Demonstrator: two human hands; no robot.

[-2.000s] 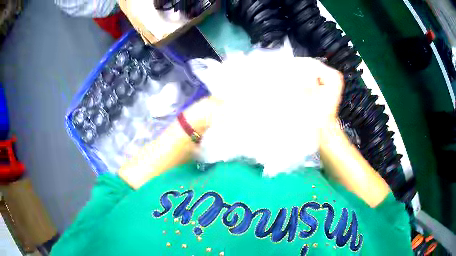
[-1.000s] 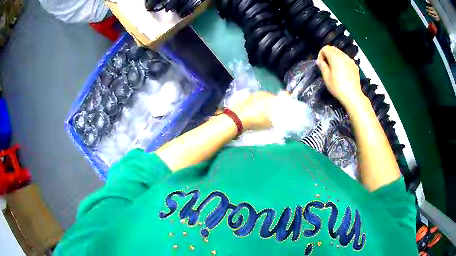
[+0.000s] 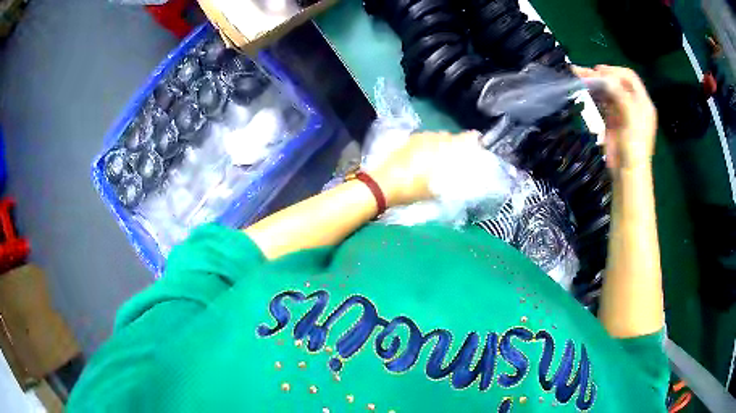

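Observation:
My left hand (image 3: pixel 407 171), bare with a red wristband, is closed on a bunch of clear plastic bags (image 3: pixel 472 181) in front of my chest. My right hand (image 3: pixel 633 109) is raised over the bench's white edge and grips the end of a clear bag (image 3: pixel 524 95). The bag stretches left from its fingers, above the black rows. Whether a black unit is inside is unclear. Black round units (image 3: pixel 436 52) stand in ribbed rows. Bagged black units (image 3: pixel 545 234) lie under shiny film beside a striped sheet (image 3: pixel 499 224).
A blue crate (image 3: pixel 133 230) at left holds bagged black units and loose film. An open carton (image 3: pixel 238 36) stands at the top. A green surface (image 3: pixel 686 161) runs beyond the white edging. A red object (image 3: pixel 10 234) and brown cardboard (image 3: pixel 36 314) are at far left.
The bright white bunch of bags, first held up by both hands, is now lower under my left hand. My right hand has moved right from the black rows, drawing clear film out.

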